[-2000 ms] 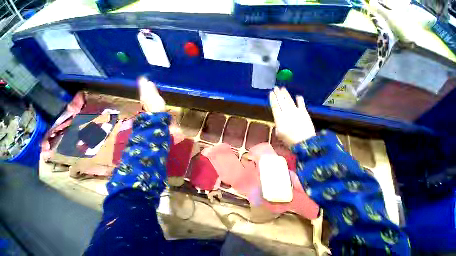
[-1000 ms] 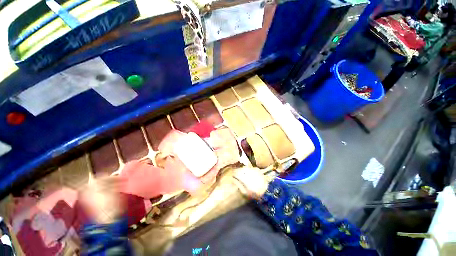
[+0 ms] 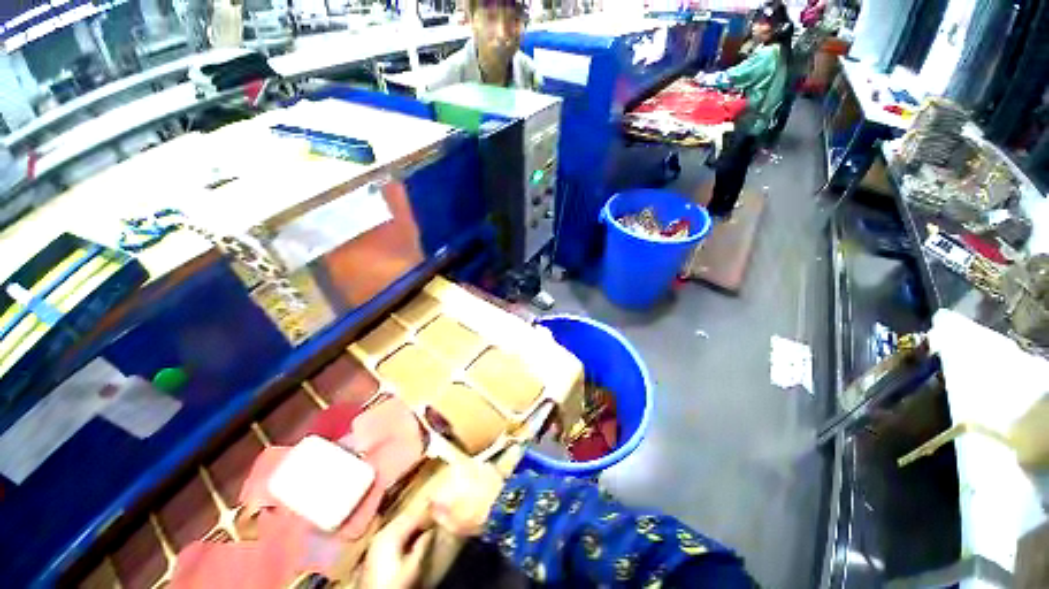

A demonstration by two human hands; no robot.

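Observation:
A cream-yellow sheet with rows of rounded-rectangle cut-outs lies on the press bed, tan inside at the right and maroon further left. A white rounded piece lies on salmon-pink pieces, with a red piece beside them. My right hand is at the sheet's near edge, its fingers bent and partly blurred. My left hand is close beside it at the bottom edge, fingers curled and cut off by the picture. Whether either hand holds anything is unclear.
A blue bin with offcuts stands at the bed's right end; another blue bin stands farther off. The blue press beam runs along the left. A person is behind the machine, and another stands at a far press.
The view has swung right, bringing the bins, aisle and people into sight. My hands have come down from the press beam and now sit close together at the sheet's near edge.

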